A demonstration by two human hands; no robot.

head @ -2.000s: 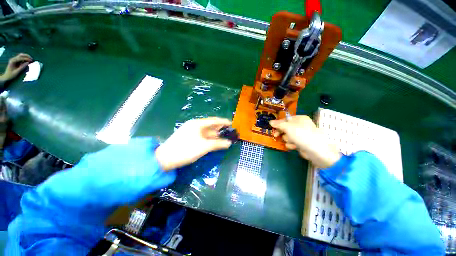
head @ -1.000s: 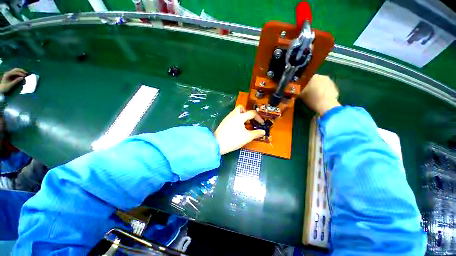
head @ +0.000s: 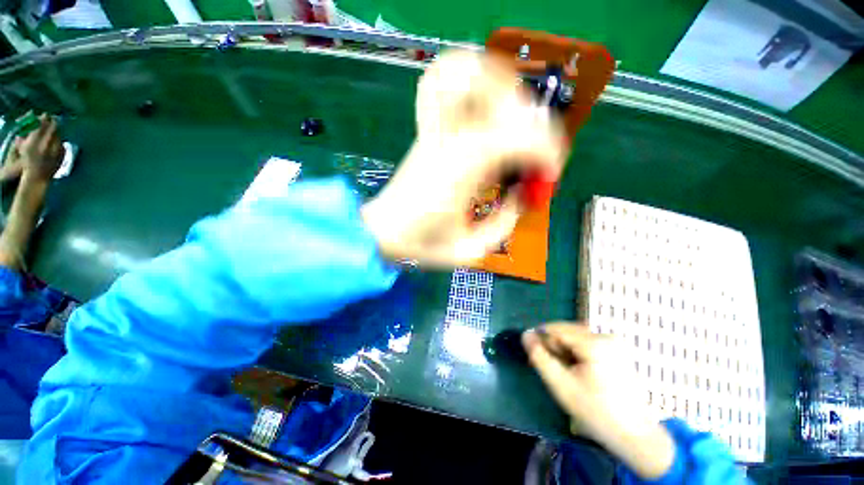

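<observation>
The orange toggle-clamp press jig (head: 588,71) stands at the upper middle. My left hand (head: 469,156) is blurred in front of it, closed around the red clamp handle (head: 537,188), which is lowered. The hand hides the linkage and most of the jig nest. My right hand (head: 592,384) is below and to the right of the jig, its fingertips pinching a blurred dark part (head: 507,347), likely a black housing, above the bench. The gridded adhesive sheet (head: 469,301) lies directly below the jig.
A white foam tray (head: 677,313) lies right of the jig, a glossy blister tray (head: 834,350) at far right. A white strip sheet (head: 270,178) and crinkled clear bag (head: 374,360) lie left. A black piece (head: 311,126) sits near the metal rail. Another person's hands (head: 38,152) are at far left.
My left hand has left the nest and grips the clamp handle, which has come down from its raised position. My right hand has moved from behind the jig to the front, now with a dark part.
</observation>
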